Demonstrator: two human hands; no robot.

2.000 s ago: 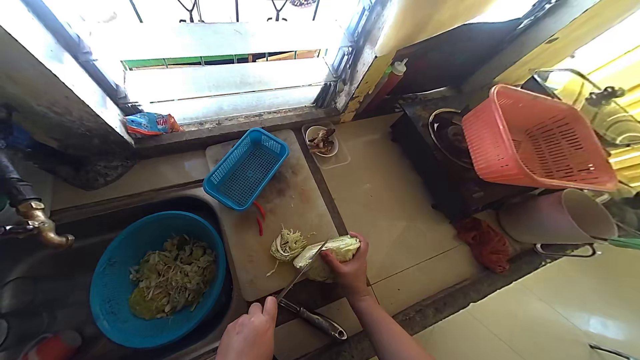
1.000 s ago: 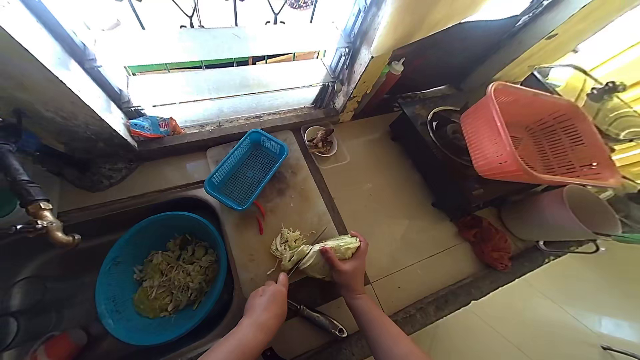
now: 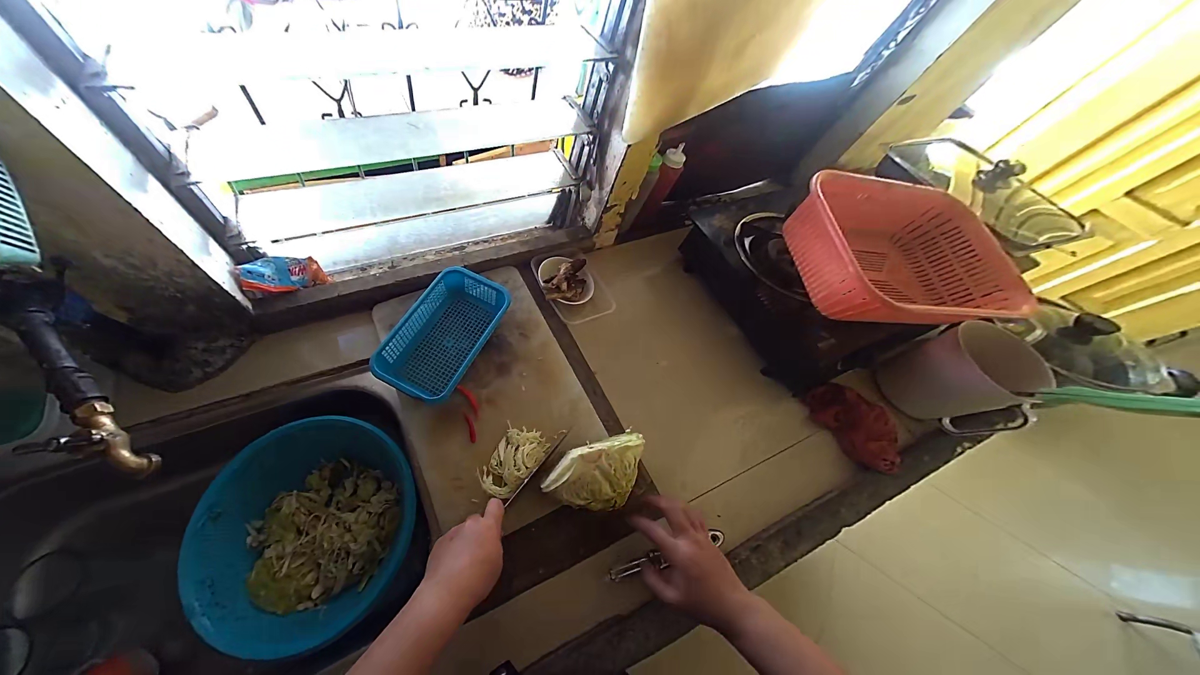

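Observation:
My left hand (image 3: pixel 466 555) grips a knife (image 3: pixel 536 469), its blade slanting up over the cutting board (image 3: pixel 544 380) beside shredded cabbage (image 3: pixel 513 461). A cut piece of cabbage (image 3: pixel 595 472) lies right of the blade, at the board's edge. Just below it, my right hand (image 3: pixel 686 560) has its fingers apart and holds nothing; it is over a metal-handled utensil (image 3: pixel 639 565), partly hidden. Two red chillies (image 3: pixel 471 412) lie on the board by a blue plastic basket (image 3: pixel 442 333). A blue basin (image 3: pixel 211 553) with shredded vegetable (image 3: pixel 323 534) sits in the sink.
A brass faucet (image 3: pixel 112 439) juts over the sink (image 3: pixel 56 506) at left. A small bowl (image 3: pixel 566 280) stands past the board. On the right are a stove (image 3: pixel 750 328), a pink plastic basket (image 3: pixel 900 253), a pot (image 3: pixel 956 370) and a red cloth or bag (image 3: pixel 855 425).
My right hand has let go of the cabbage piece and moved down from it. The knife, at the cabbage piece before, is now beside the shreds, still in my left hand.

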